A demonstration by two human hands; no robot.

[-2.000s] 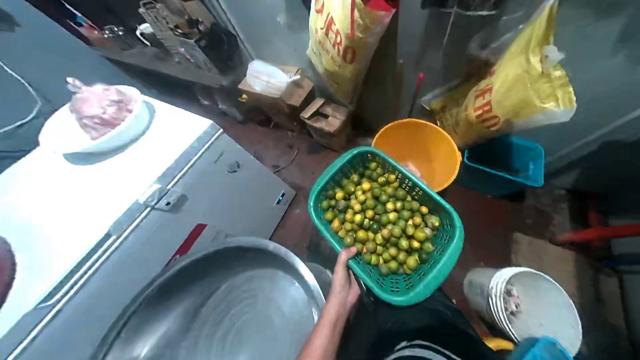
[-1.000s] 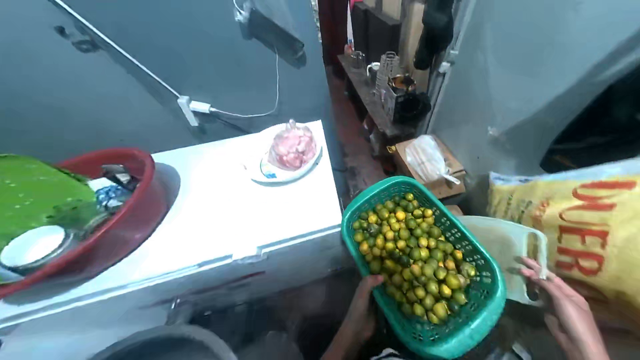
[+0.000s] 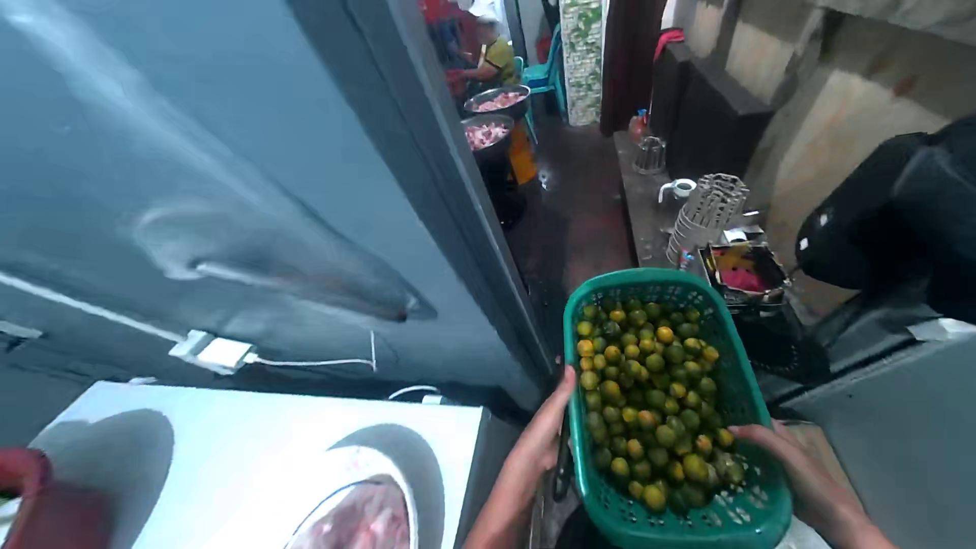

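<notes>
A green perforated plastic basket full of small green and orange citrus fruits is held up in front of me, in the lower right of the view. My left hand grips its left side, with a dark, narrow object hanging beside the fingers. My right hand holds the right side, its thumb over the rim by the fruit. At the lower left, a bowl of raw meat rests on a white freezer top.
A grey door frame borders a passage with a dark floor. A ledge on the right holds a mug and wire racks. Beyond, a person is near basins of meat. A red tub stands at the lower left.
My right hand, one second ago off the basket near a pale plastic container, now holds the basket's right side. The view has swung to the passage.
</notes>
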